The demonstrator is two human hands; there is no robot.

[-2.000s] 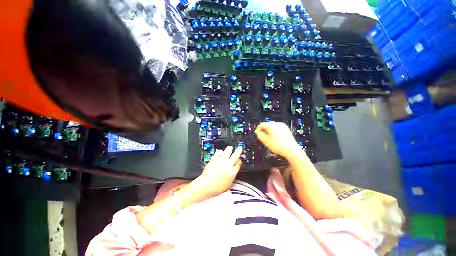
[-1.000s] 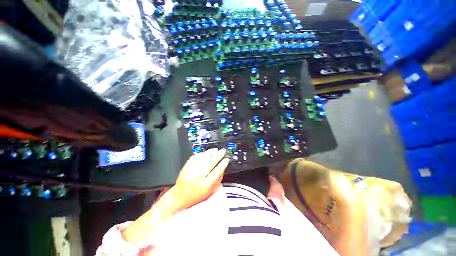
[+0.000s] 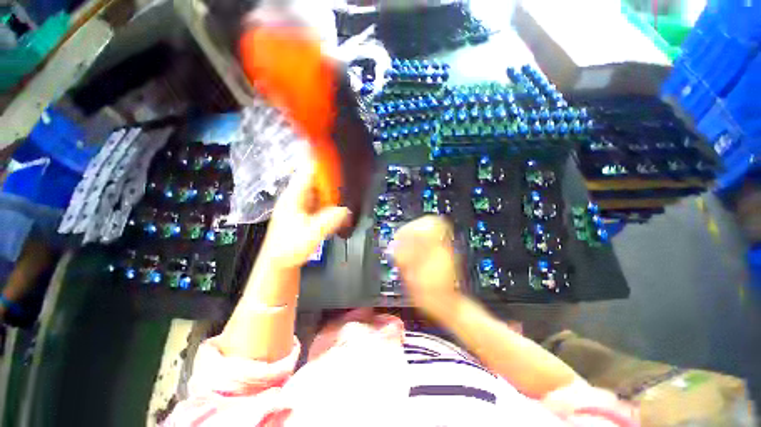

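An orange-and-black electric screwdriver (image 3: 288,75) hangs large and blurred in front of me, left of centre. My left hand (image 3: 302,225) is around its lower orange part, thumb towards the right. My right hand (image 3: 424,250) is blurred, with curled fingers, over the left columns of the unit grid; whether it holds anything cannot be told. The black housings with green circuit boards (image 3: 488,238) and blue components lie in rows on a dark tray (image 3: 605,271). A sliver of the blue screw box (image 3: 316,253) shows beside my left hand, which mostly hides it.
Board strips (image 3: 492,121) are stacked behind the grid. A clear plastic bag (image 3: 260,163) lies behind the screwdriver. More units (image 3: 179,225) and pale grey strips (image 3: 108,183) are at left. Dark stacked trays (image 3: 642,150) and blue crates (image 3: 726,92) stand right. Another person's arm (image 3: 25,271) shows far left.
My left hand has moved from the grid's front left corner up to the screwdriver. My right hand has come back over the grid. The view has shifted, showing more of the left side.
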